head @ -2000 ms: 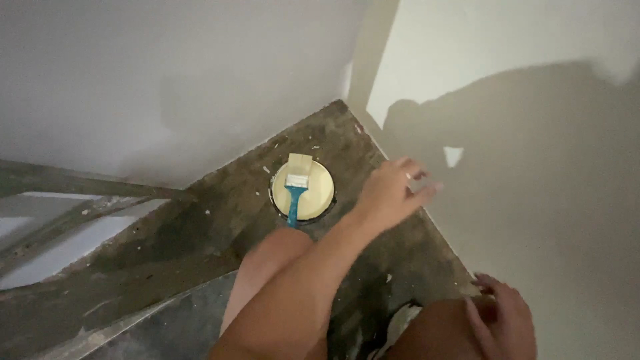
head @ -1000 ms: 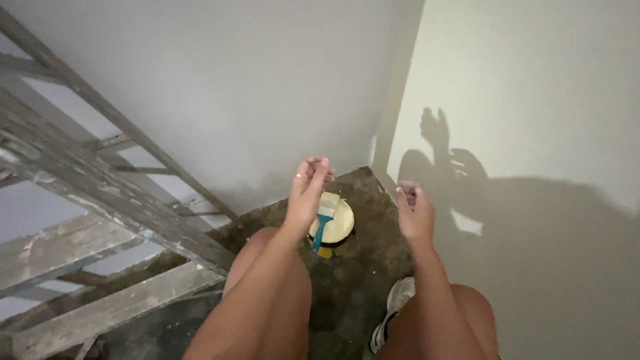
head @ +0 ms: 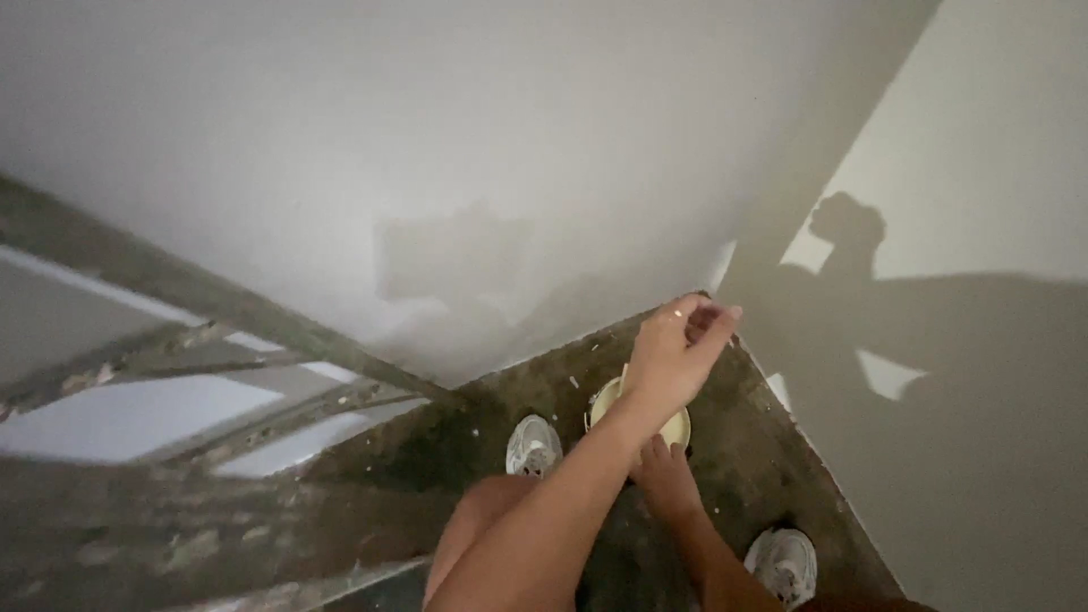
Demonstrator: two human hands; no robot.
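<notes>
My left hand [head: 680, 353] is raised above the floor near the wall corner, its fingers curled and a ring on one of them; whether it holds anything small cannot be told. Lower down, my right hand [head: 667, 476] is at the near edge of a round container of cream paint [head: 677, 429] on the floor. My left hand and forearm cover much of the container. The blue-handled paintbrush is mostly hidden behind them; what the right fingers grip does not show.
A paint-spattered ladder [head: 255, 310] stands at the left against the pale wall [head: 510, 127]. Another wall [head: 960, 442] rises at the right, bearing my shadow. My white shoes [head: 534, 446] are on the dark, stained floor [head: 748, 399], either side of the container.
My right hand has come down from beside the container to its near edge. Both hands were raised and apart one second ago. The view has shifted noticeably.
</notes>
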